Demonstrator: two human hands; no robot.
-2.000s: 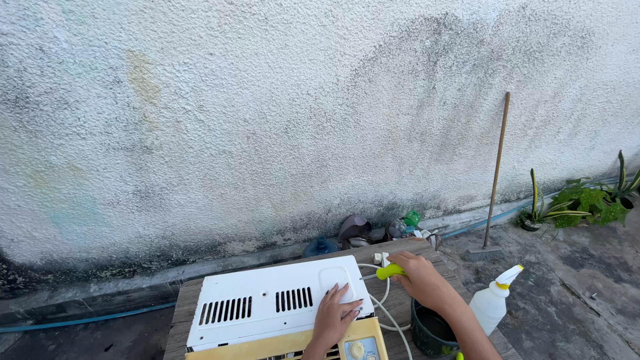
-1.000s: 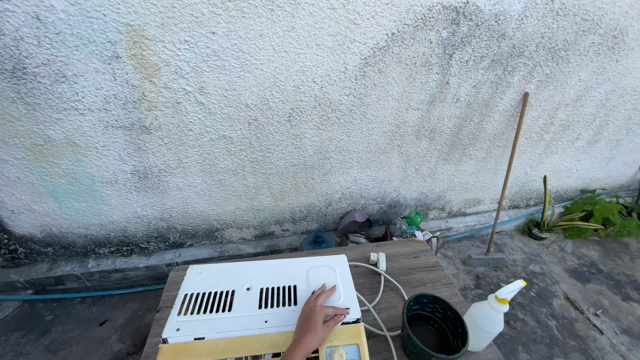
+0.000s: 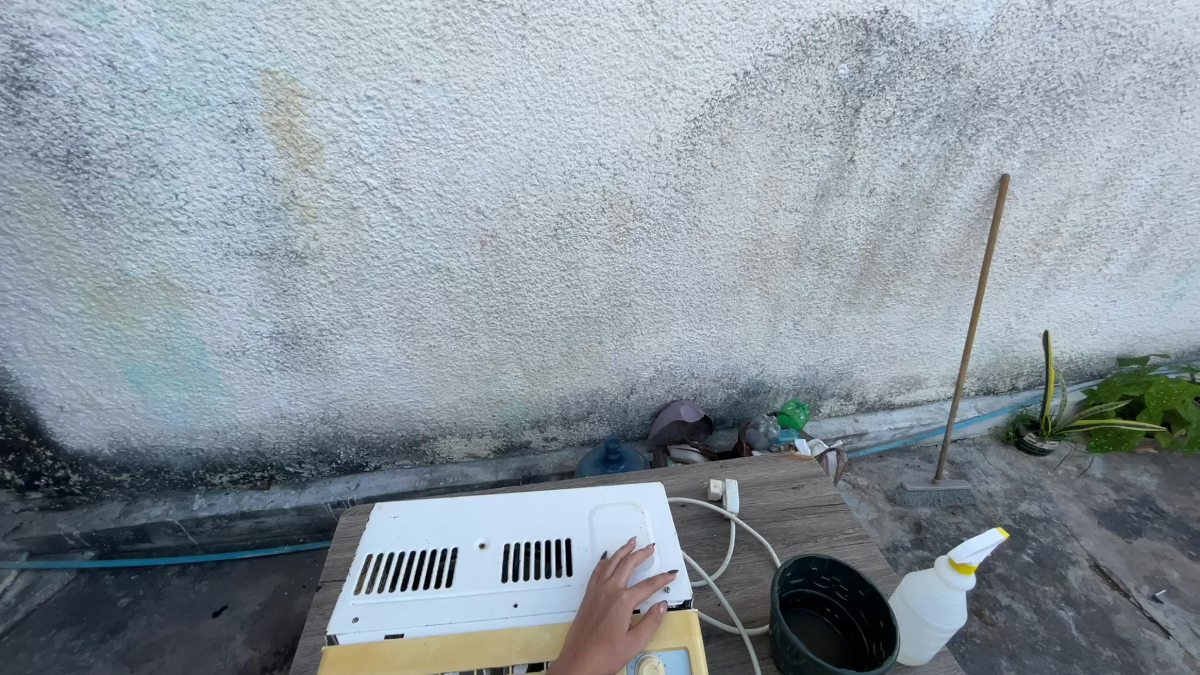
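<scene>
My left hand (image 3: 614, 605) rests palm down, fingers spread, on the right end of a white vented metal housing (image 3: 483, 525). It holds nothing, and its fingertips touch the panel around a shallow raised rounded area. The housing belongs to an appliance with a yellowed plastic front frame (image 3: 450, 652) and a cream knob (image 3: 649, 665), partly cut off by the lower edge of the view. A white power cord (image 3: 717, 595) with a plug (image 3: 730, 497) lies right of the housing. My right hand is not in view.
The appliance stands on a wood-grain table (image 3: 787, 497). At its right are a dark green plastic basket (image 3: 832, 619) and a white spray bottle (image 3: 928, 609). Beyond stand a broom (image 3: 975, 328), a potted plant (image 3: 1041, 436), a blue jug (image 3: 611, 457) and a rough stained wall (image 3: 562, 234).
Two seconds ago my right hand held a yellow-green object beside the appliance; that hand has left the view. My left hand stays on the housing's right end.
</scene>
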